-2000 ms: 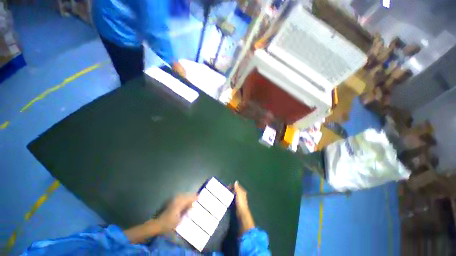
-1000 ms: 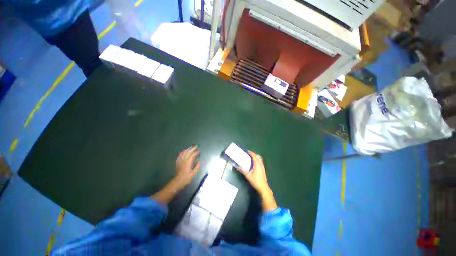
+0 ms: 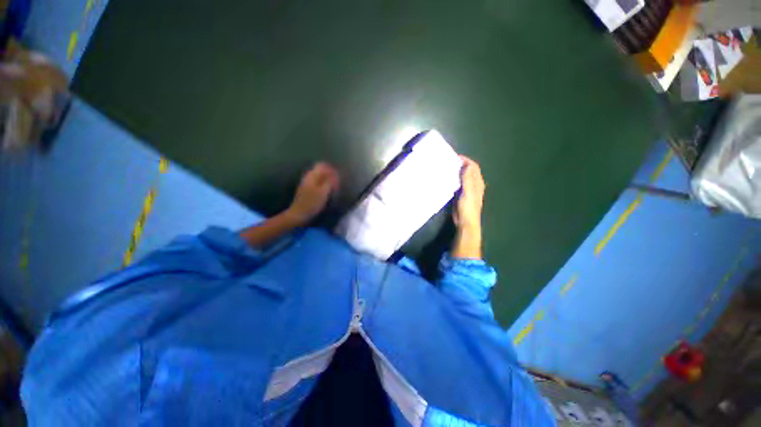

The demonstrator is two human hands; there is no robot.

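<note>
A white stack of boxes (image 3: 406,193) stands on the dark green table (image 3: 292,79) at the edge nearest my body, set at a slant. Glare washes out its seams. My right hand (image 3: 471,193) lies along the right side of the stack, its fingers against the upper right corner. My left hand (image 3: 315,190) is left of the stack, apart from it, blurred, with the fingers curled; whether it holds anything cannot be told. The lower end of the stack meets my blue smock (image 3: 275,308).
At the top right, a small retail box (image 3: 616,10) lies by the dark rollers and their orange end block (image 3: 667,40). Printed sheets (image 3: 709,67) lie right of them. A white sack (image 3: 734,163) is at the right edge. A red object (image 3: 684,361) is on the blue floor.
The view has tilted down towards my body. The single box in my right hand is no longer seen apart from the stack; that hand is now against the stack's side. My left hand's fingers have curled.
</note>
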